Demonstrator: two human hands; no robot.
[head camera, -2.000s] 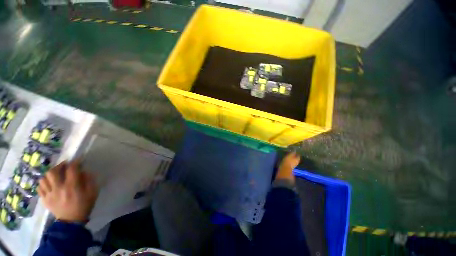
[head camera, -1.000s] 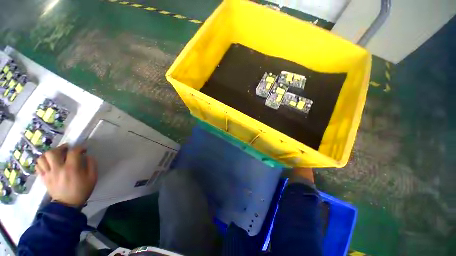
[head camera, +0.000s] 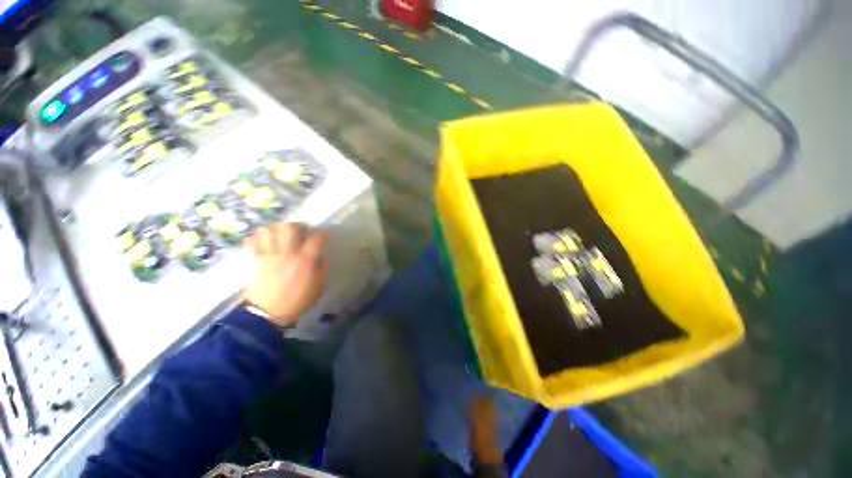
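Power supply boards (head camera: 224, 219) with yellow blocks stand in a row on the light bench, with more groups behind. My left hand (head camera: 285, 271) rests at the bench's edge beside the row's near end, its fingers spread, with nothing seen in it. Several more boards (head camera: 565, 266) lie grouped on a black foam sheet (head camera: 523, 201) in the yellow crate (head camera: 490, 289). My right hand (head camera: 484, 425) is blurred, low beside the crate's near corner. Its fingers cannot be made out, nor whether it touches the crate.
A green crate (head camera: 458, 285) is under the yellow one. A blue crate (head camera: 598, 439) shows at the bottom edge. A grey tube handle (head camera: 780, 131) stands behind at right. A lit control panel (head camera: 89, 89) and perforated plate (head camera: 61, 364) are at left.
The view has swung left, showing more bench and the lit panel. The yellow crate has turned clockwise relative to the bench. My left hand stays beside the board row.
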